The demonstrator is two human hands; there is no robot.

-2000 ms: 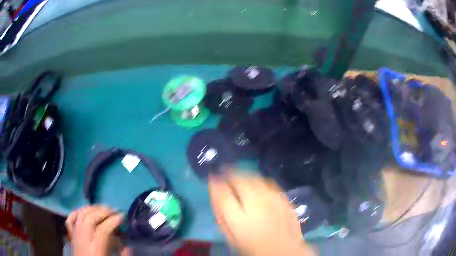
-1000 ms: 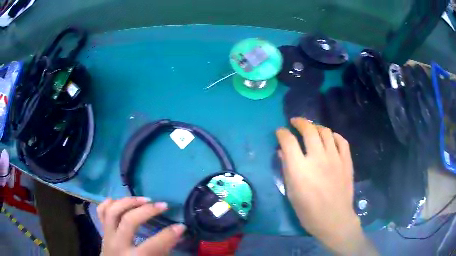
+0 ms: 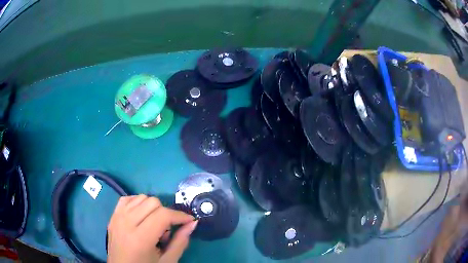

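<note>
A black speaker plate with a silver centre and a shiny silver crescent lies on the mat at lower centre. My left hand comes from below, with thumb and index finger pinched together over the plate's left part. A thin dark lead wire seems to be between the fingertips, but it is very small. The black headband curves on the mat to the left with a white label; its ear cup is mostly hidden by my left hand. A blurred shape at the lower right edge may be my right hand; its fingers cannot be made out.
A green solder reel with a wire end stands behind. Many black speaker plates are piled at centre right. A blue-rimmed tray holds a dark unit with a lit red light; cables run from it. Dark headsets lie at the left edge.
The view has shifted right. My right hand has left the plates. A plate with a silver crescent now lies beside my left hand, which has moved over the ear cup to the plate and pinched its fingers.
</note>
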